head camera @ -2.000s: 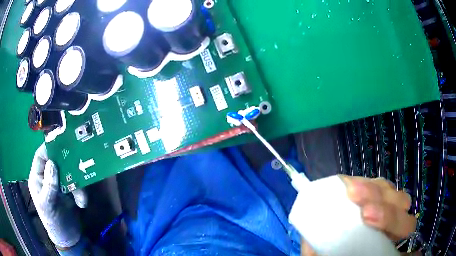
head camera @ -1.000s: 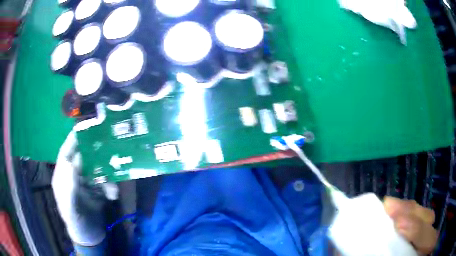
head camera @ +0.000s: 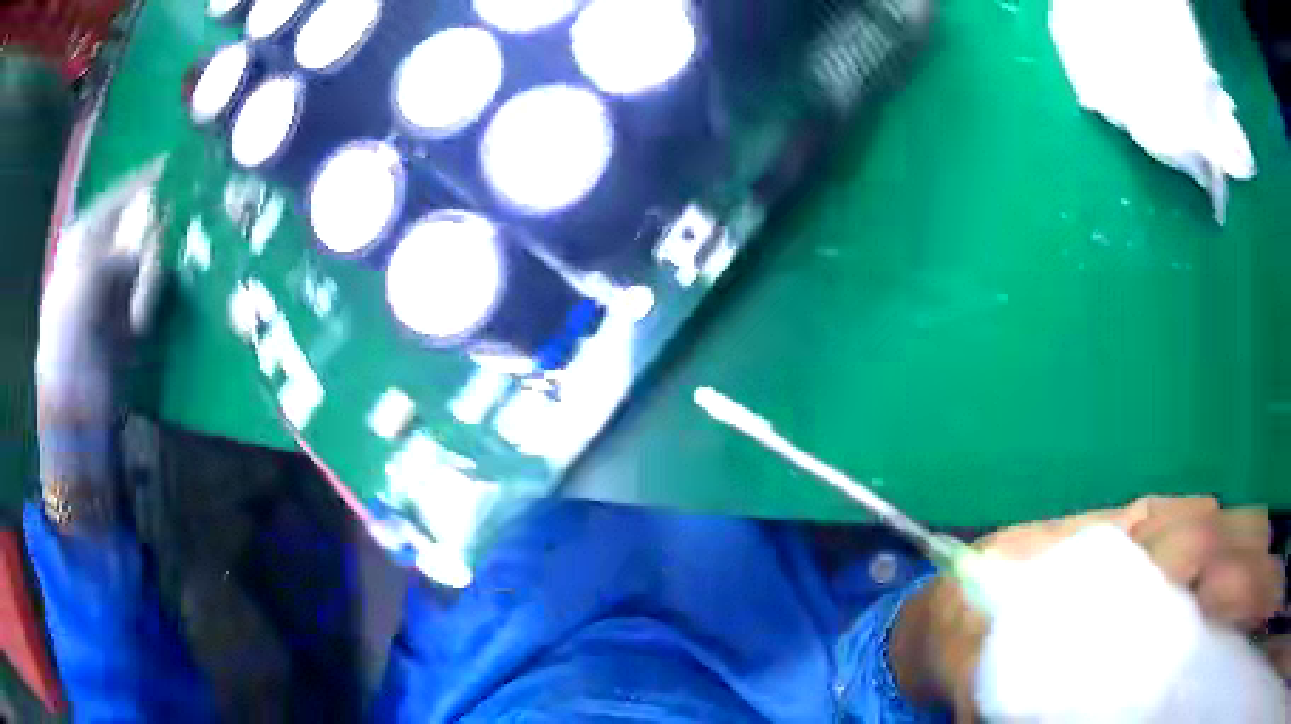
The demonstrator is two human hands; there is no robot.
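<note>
The capacitor board (head camera: 333,333) lies turned at an angle, blurred, its near corner pointing at me and overhanging the mat edge. Tall black capacitors with pale tops (head camera: 548,149) fill its upper part. Blue parts (head camera: 571,334) sit near its right edge. My left hand (head camera: 96,318), in a white glove, is blurred at the board's left side; whether it touches the board I cannot tell. My bare right hand (head camera: 1182,545) grips the white glue bottle (head camera: 1119,637) at lower right. Its needle (head camera: 835,478) points up-left, its white tip over the green mat, apart from the board.
The bright green mat (head camera: 977,325) spreads under and right of the board. A crumpled white cloth (head camera: 1147,85) lies at the upper right. My blue-clothed lap (head camera: 623,622) is below the mat edge. Something red shows at the lower left edge.
The board has rotated clockwise, its blue-disc corner swinging down and left. The needle tip has left the blue discs. My left hand has moved up and left.
</note>
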